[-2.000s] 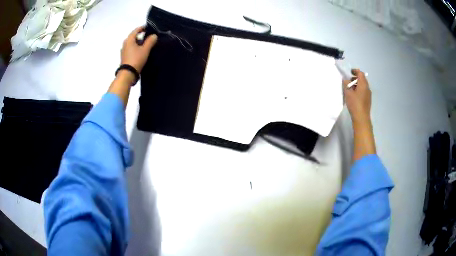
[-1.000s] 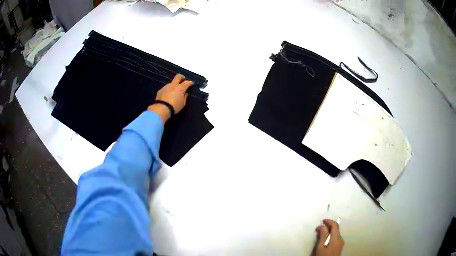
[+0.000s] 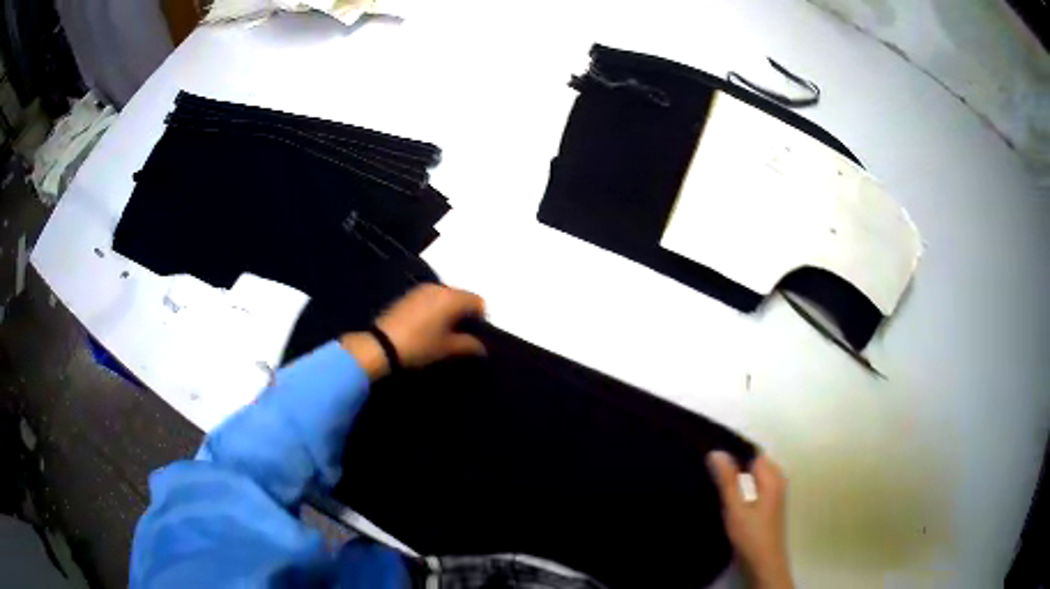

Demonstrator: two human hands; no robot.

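Observation:
A black front panel [image 3: 553, 449] lies across the near side of the table, its upper edge slanting down to the right. My left hand [image 3: 432, 328] grips its upper edge near the left part. My right hand [image 3: 754, 506] holds its right corner, with the white marker [image 3: 747, 488] also in the fingers. The stack of black panels [image 3: 253, 196] is fanned at the left, and the held panel's left end reaches to it. The white marking template [image 3: 794, 201] rests on the far pile of panels [image 3: 616, 161].
A thin dark strip [image 3: 794, 96] lies beyond the far pile. A pale thread tangle [image 3: 628, 83] is on that pile. Pale cloth [image 3: 288, 9] lies at the table's far edge. The white table [image 3: 507, 104] has a yellow-brown stain at right. Tiled floor shows at left.
My left hand has moved from the stack towards me, bringing a black panel to the near side. My right hand, earlier holding only the marker, now holds the panel's right corner too.

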